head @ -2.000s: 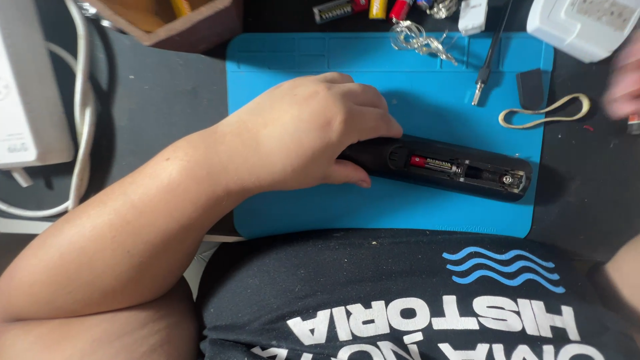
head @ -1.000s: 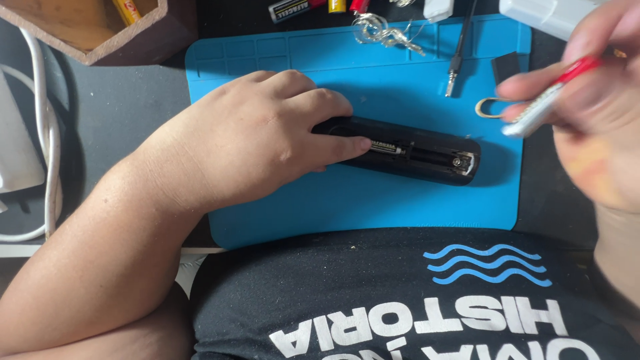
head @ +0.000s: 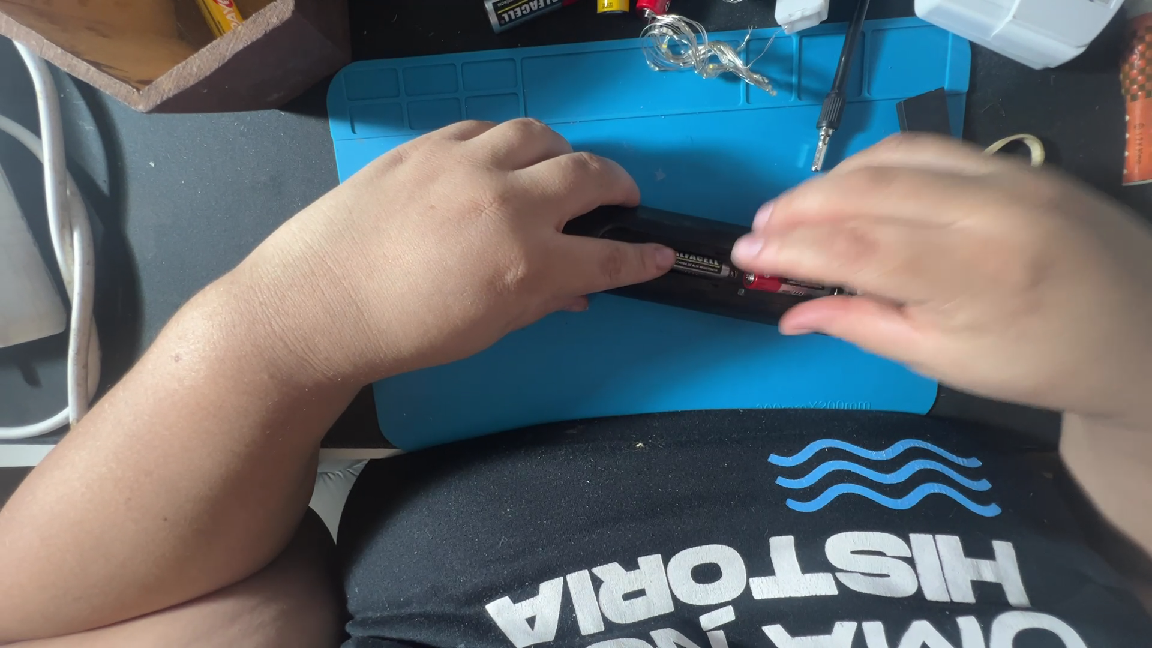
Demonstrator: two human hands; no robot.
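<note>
A black remote control [head: 693, 225] lies over the blue silicone mat [head: 540, 378], its long battery compartment facing up. My left hand [head: 504, 234] grips its left end, the thumb on a dark cylindrical battery [head: 706, 264] in the compartment. A second battery with a red end [head: 765, 283] lies in line to the right of the first. Over the right end of the remote is my right hand [head: 945, 261], slightly blurred, fingertips and thumb at either side of that red-ended battery. Its far end is hidden under the fingers, so whether they pinch it does not show.
Wire string lights [head: 702, 54], a precision screwdriver [head: 832, 108] and a small black piece [head: 925, 112] lie along the mat's far side. Behind are loose batteries [head: 526, 11] and a white device [head: 1021, 27]. A wooden box [head: 261, 63] stands far left, white cables [head: 67, 234] below it.
My right hand has come in from the right with the red-ended battery, which now lies in the remote's compartment. My left hand has stayed on the remote.
</note>
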